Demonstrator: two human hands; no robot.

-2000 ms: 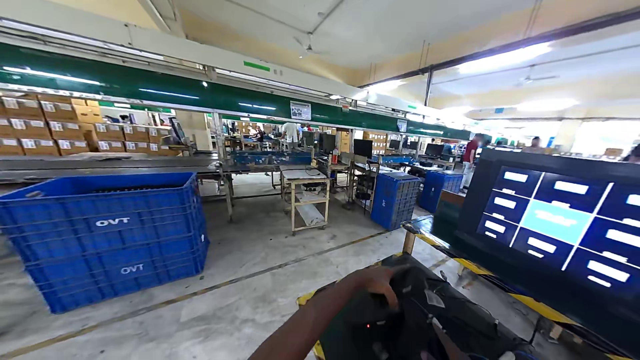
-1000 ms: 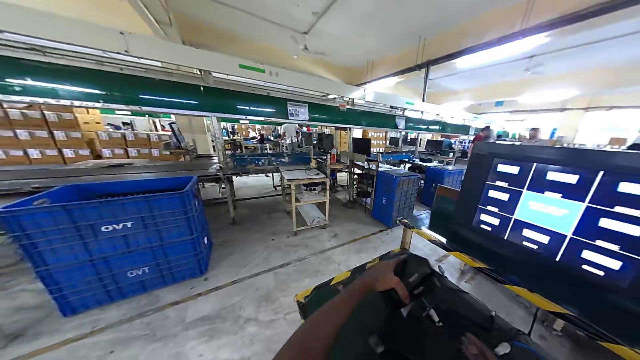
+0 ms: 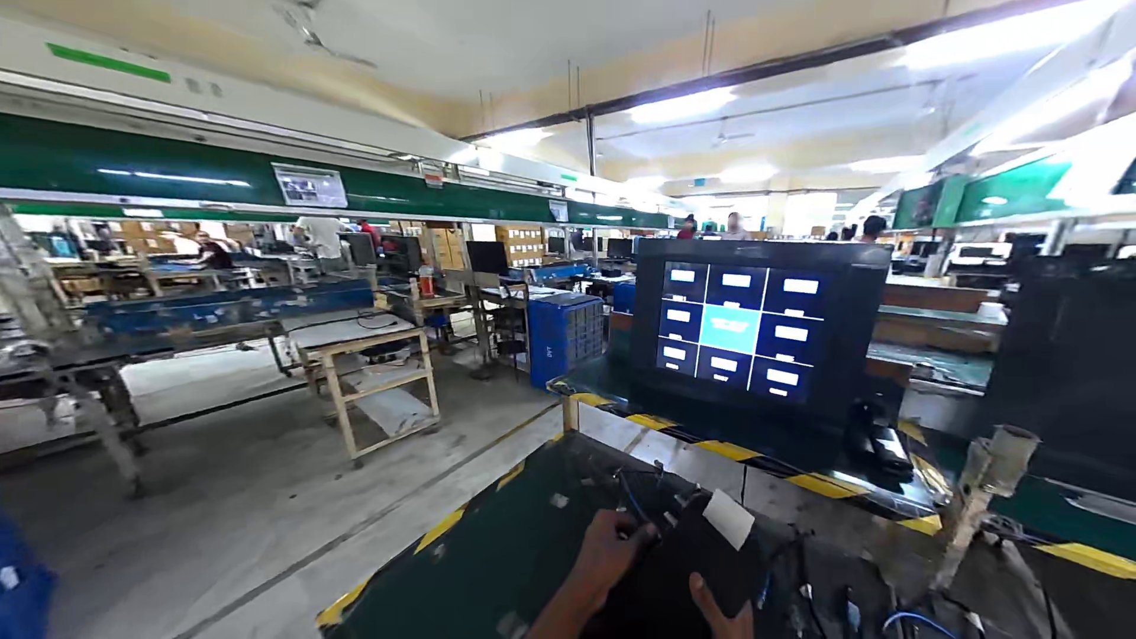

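Note:
My left hand [image 3: 612, 552] is at a black device or panel [image 3: 666, 577] on the dark green workbench, its fingertips pinched at the connectors on short cables [image 3: 643, 506] along the device's far edge; what they pinch is hidden. My right hand [image 3: 721, 612] rests against the near right side of the same black device, thumb up, most of its fingers out of sight. A pale label or paper [image 3: 729, 519] lies on the device's upper right part. More loose cables [image 3: 803, 577] with connectors lie to the right.
The workbench [image 3: 461, 568] has yellow-black edge tape. Beyond it stands a monitor [image 3: 754, 328] showing a grid, with a black handheld device [image 3: 879, 439] beside it. A metal post [image 3: 972, 506] rises at right. A wheeled-height small table [image 3: 355, 330], blue crates [image 3: 565, 340] and a conveyor line stand further off.
The view has turned to the right. Both hands are now at the black device's cables and side; the left hand was over dark items on the bench before.

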